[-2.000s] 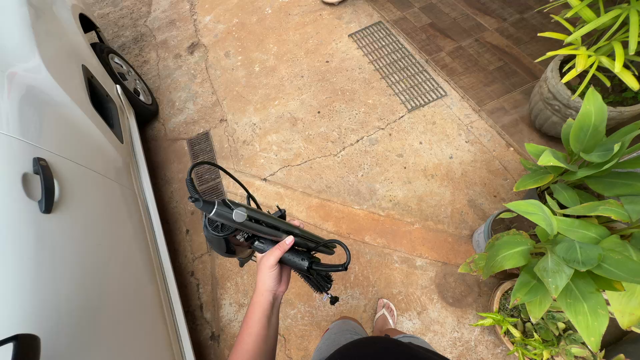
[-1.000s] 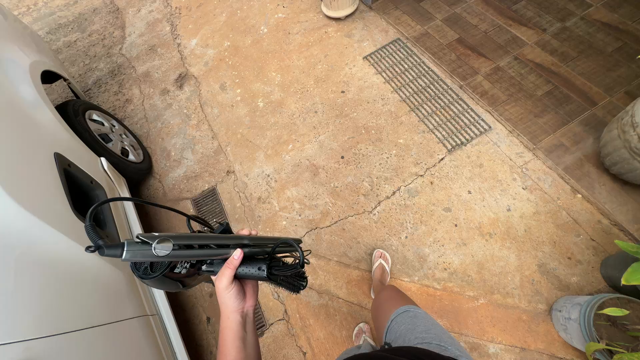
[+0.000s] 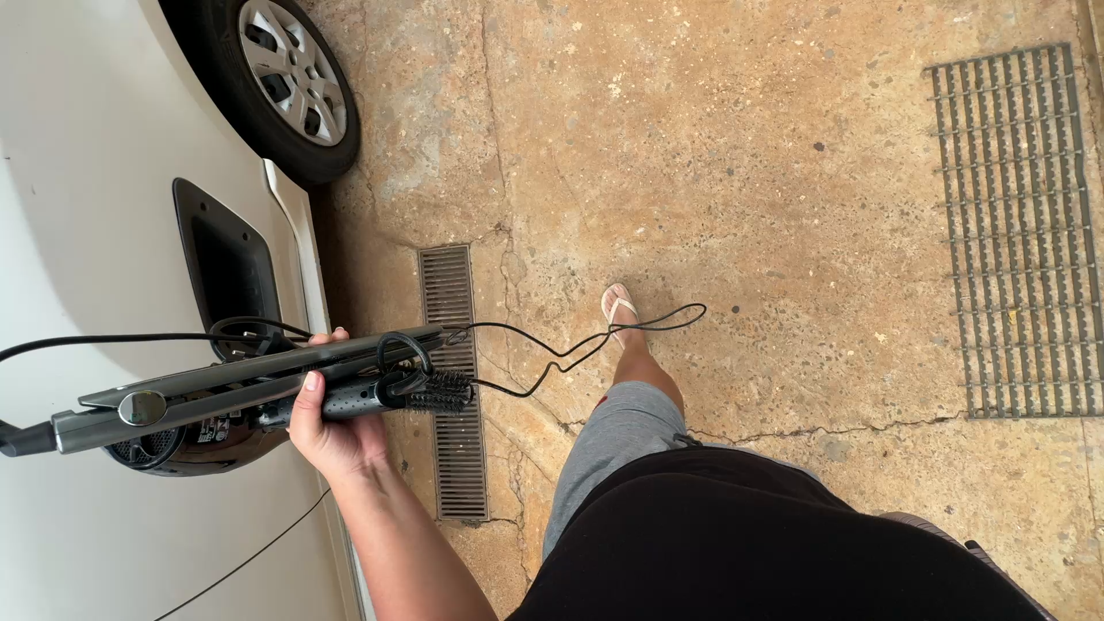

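My left hand [image 3: 341,423] is closed round a bundle of hair tools beside the white car. A grey hair straightener [image 3: 250,388] lies across the top, with a round chrome mark near its cord end. Beneath it are a black hot-air brush [image 3: 354,401] with bristles [image 3: 440,392] and a dark glossy hair dryer [image 3: 224,453] with a vent grille, mostly covered. A black cord [image 3: 535,345] hangs in a loop to the right, over the foot, and another runs to the left edge. A plug [image 3: 248,336] shows behind the straightener. My right hand is out of view.
On the left stands the white car [image 3: 78,216] with a wheel [image 3: 297,73] and a black recess [image 3: 233,259] in its side. A narrow drain grate [image 3: 453,466] and a wider metal grate [image 3: 1018,241] are set in the cracked concrete floor. A foot in a flip-flop [image 3: 618,302] is ahead.
The view has shifted closer to the car's wheel. A looped cord now dangles right of the bundle. The tiled floor and plant pots seen earlier are out of view. The left hand keeps its hold.
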